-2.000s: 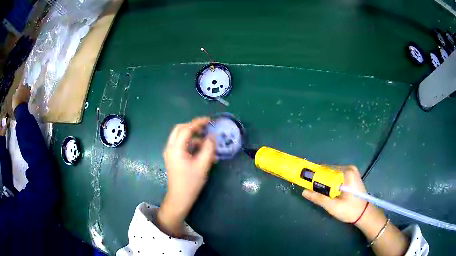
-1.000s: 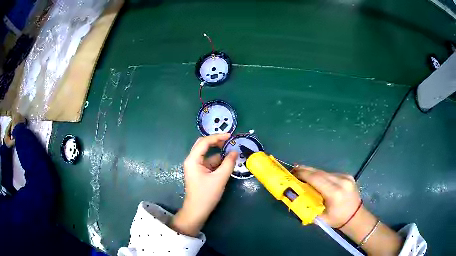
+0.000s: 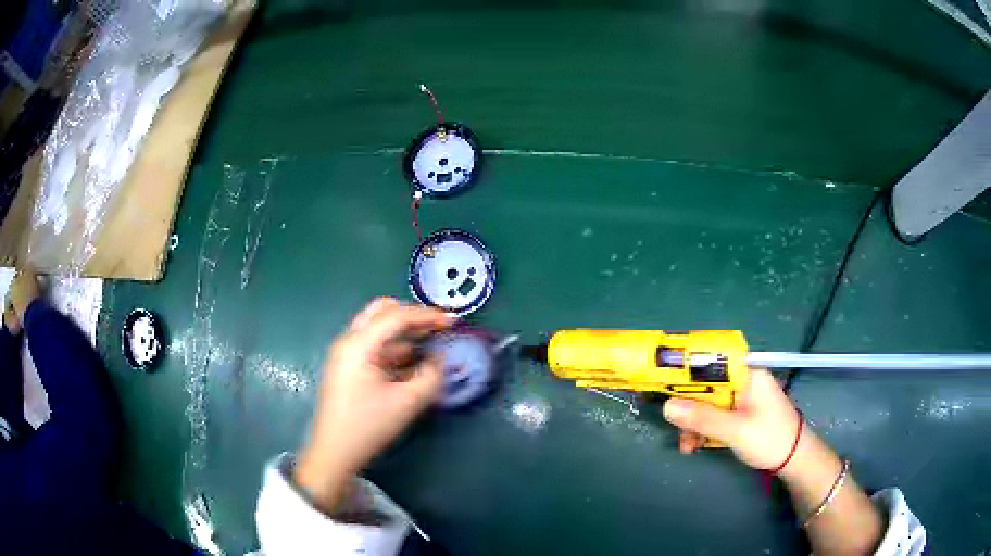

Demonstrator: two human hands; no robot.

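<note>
My left hand (image 3: 375,386) holds a round disc (image 3: 465,369) by its left edge; the disc is blurred. My right hand (image 3: 739,418) grips the yellow glue gun (image 3: 641,358), its black nozzle pointing left, a little right of the disc and apart from it. A long translucent glue stick (image 3: 869,361) comes out of the back of the gun. Two discs with pale faces and dark rims lie above my left hand, a nearer one (image 3: 453,272) and a farther one (image 3: 443,161), each with a thin red lead wire at its upper edge.
Another disc (image 3: 142,339) lies at the left of the green table (image 3: 652,239). A tan cardboard sheet (image 3: 163,206) with clear plastic film (image 3: 109,141) is at upper left. Another person's dark sleeve (image 3: 71,413) is at left. A white post (image 3: 940,179) and black cord (image 3: 848,277) are at right.
The glue gun has moved off the disc to the right and turned level. My left hand has moved left with the disc. The other discs sit slightly shifted in view.
</note>
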